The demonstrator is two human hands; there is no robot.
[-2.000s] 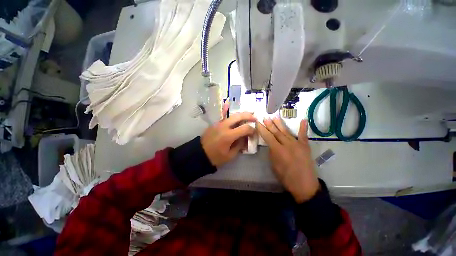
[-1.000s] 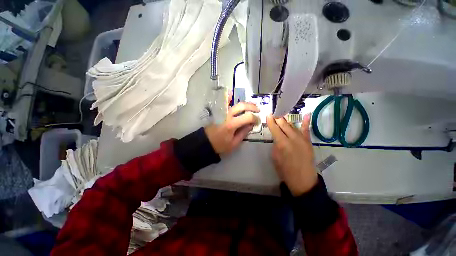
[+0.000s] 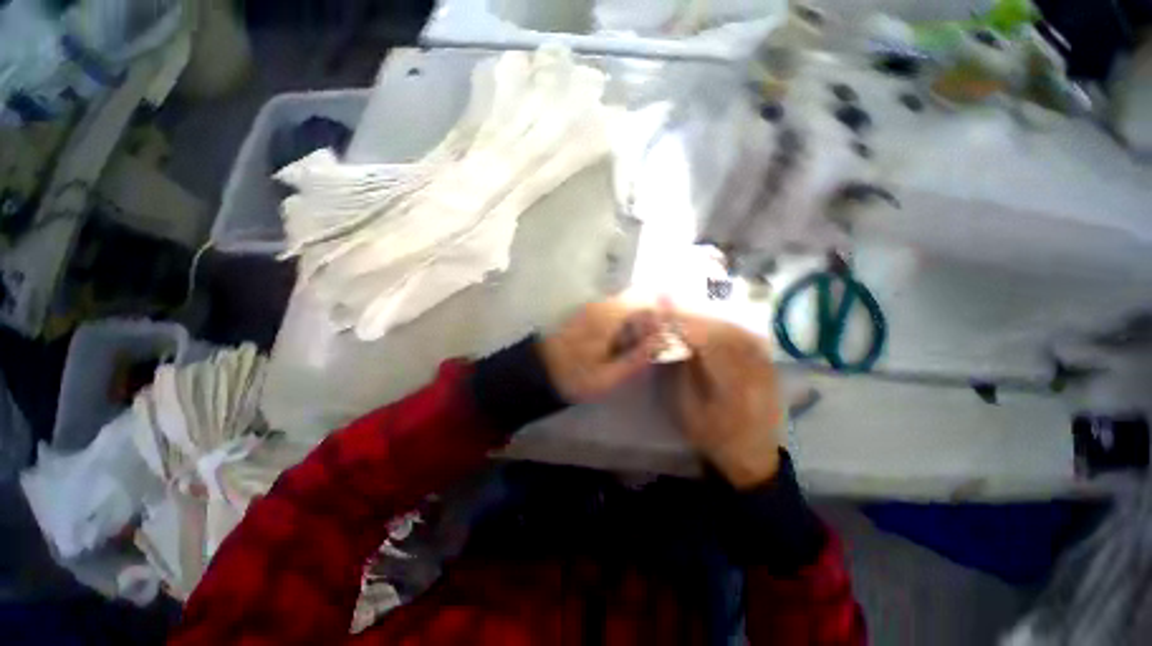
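Note:
The frame is blurred. My left hand [image 3: 604,350] and my right hand [image 3: 729,394] meet in front of the needle area of the pale sewing machine [image 3: 796,164]. A small bit of white cloth [image 3: 670,343] shows between their fingertips; the rest of it is hidden by the fingers. Both hands seem to pinch it. A thick fanned bundle of cream cloth strips [image 3: 442,215] lies on the table to the left of the machine.
Green-handled scissors [image 3: 830,319] lie right of the needle area. A small grey piece [image 3: 802,401] lies beside my right hand. More strips [image 3: 202,423] hang at a white bin [image 3: 111,366] at lower left. Another bin [image 3: 259,164] stands behind the table's left edge.
The view has shifted and shows more of the machine's top. My hands have come closer together and nearer the table's front edge, away from the needle, with their fingertips meeting at the cloth.

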